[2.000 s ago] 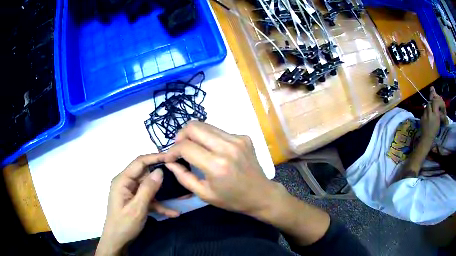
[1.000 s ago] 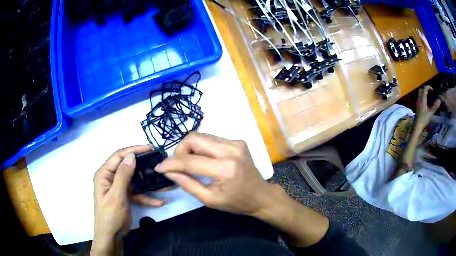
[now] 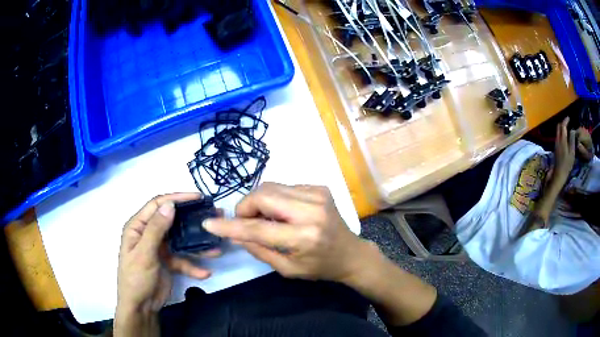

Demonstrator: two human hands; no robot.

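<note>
My left hand point(image 3: 148, 247) holds a small black square housing point(image 3: 191, 227) by its left side, above the white work sheet point(image 3: 99, 243). My right hand point(image 3: 289, 227) comes in from the right, its index fingertip on the housing's right part and its other fingers curled. I cannot tell whether the right hand holds a ring. A tangled heap of thin black sealing rings point(image 3: 230, 155) lies on the sheet just beyond my hands.
A blue bin point(image 3: 171, 79) with black housings stands beyond the heap, a fuller blue bin point(image 3: 82, 158) to its left. Cable assemblies point(image 3: 401, 89) lie on a clear plastic tray point(image 3: 395, 161) at right. Beyond, small parts point(image 3: 531, 67) and a seated person point(image 3: 520, 217).
The housing and my left hand have moved left and the housing's face now shows. My right hand's index finger has extended onto it. The neighbouring person's hands have moved.
</note>
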